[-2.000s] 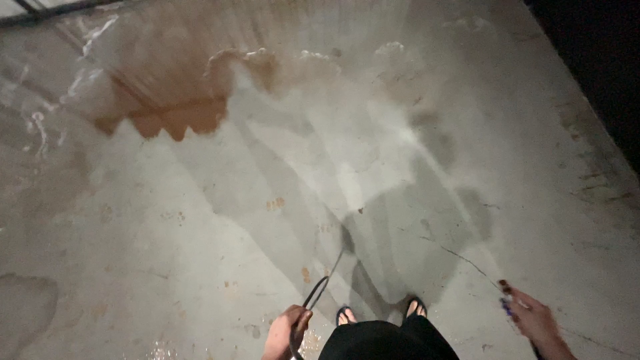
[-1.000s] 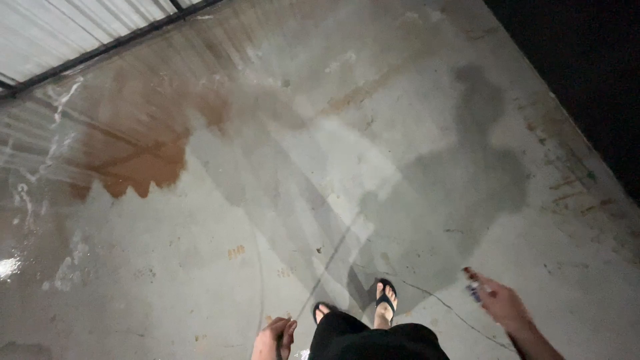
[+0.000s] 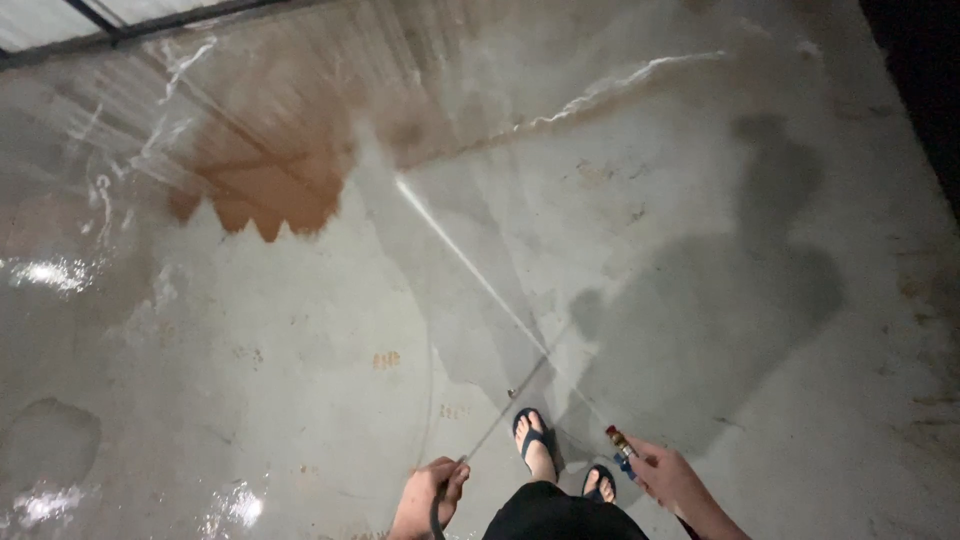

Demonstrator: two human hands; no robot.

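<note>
My right hand (image 3: 660,469), at the lower right, is closed around a spray nozzle (image 3: 619,444) with brass and blue parts. A thin white jet of water (image 3: 472,270) runs from it up and left across the wet concrete floor (image 3: 315,315). It reaches the floor near the edge of a patch of reddish-brown muddy water (image 3: 281,191). My left hand (image 3: 435,487), at the bottom, is shut on a dark hose (image 3: 437,514). A thin grey line runs up and right from that hand; whether it is hose or shadow, I cannot tell.
My feet in dark flip-flops (image 3: 531,431) stand between the hands. A dark metal frame with pale panels (image 3: 45,22) borders the upper left. The floor ends at a black area (image 3: 919,90) on the right. A foamy water line (image 3: 607,97) crosses the upper floor.
The jet now lands beside the brown patch; two seconds ago it pointed farther right of it. A foamy line shows along the upper floor. The feet have shifted, and the view has moved.
</note>
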